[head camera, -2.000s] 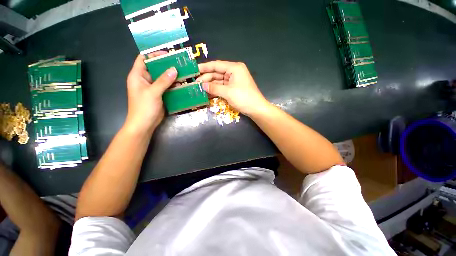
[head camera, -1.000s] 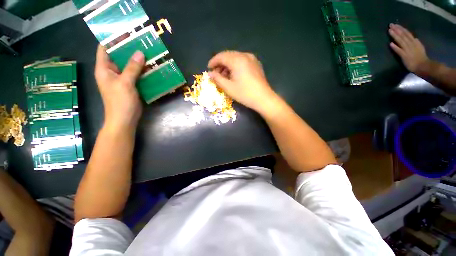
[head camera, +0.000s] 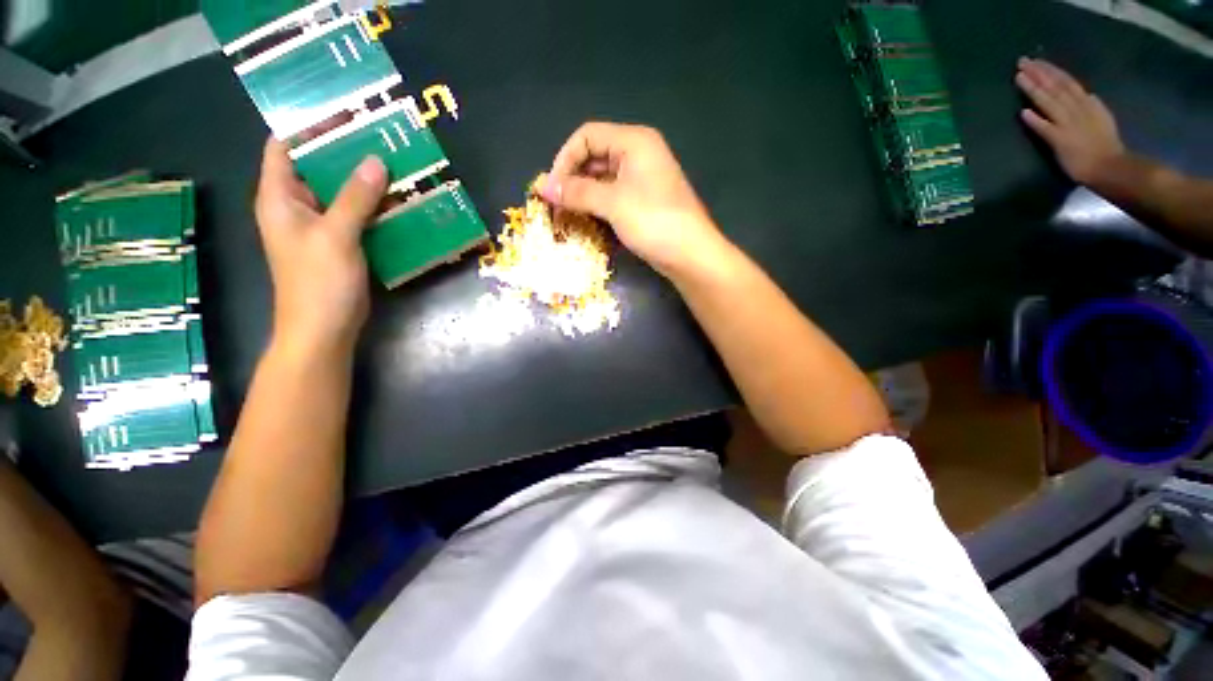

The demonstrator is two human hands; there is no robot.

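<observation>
My left hand [head camera: 319, 233] holds a green circuit board panel [head camera: 366, 149], tilted, its upper end cut off by the picture's top edge. Orange flex circuits [head camera: 438, 103] stick out from the right edge of its upper boards. The lowest board shows none. My right hand [head camera: 625, 193] is at the upper edge of the pile of loose flex circuits [head camera: 552, 262], thumb and forefinger pinched together at it. Whether a piece is between the fingertips cannot be told. The pile glares white under the light.
A stack of panels [head camera: 137, 319] lies at the left, with another flex circuit pile [head camera: 29, 350] beyond it. A stack of panels [head camera: 910, 113] lies at the upper right. Another person's hand [head camera: 1071, 123] rests on the dark bench; another person's arm [head camera: 53, 559] is at lower left. A blue-rimmed fan [head camera: 1131, 382] stands right.
My right hand has left the panel and moved to the pile. My left hand has shifted the panel left and tilted it. Another person's hand has appeared at the right.
</observation>
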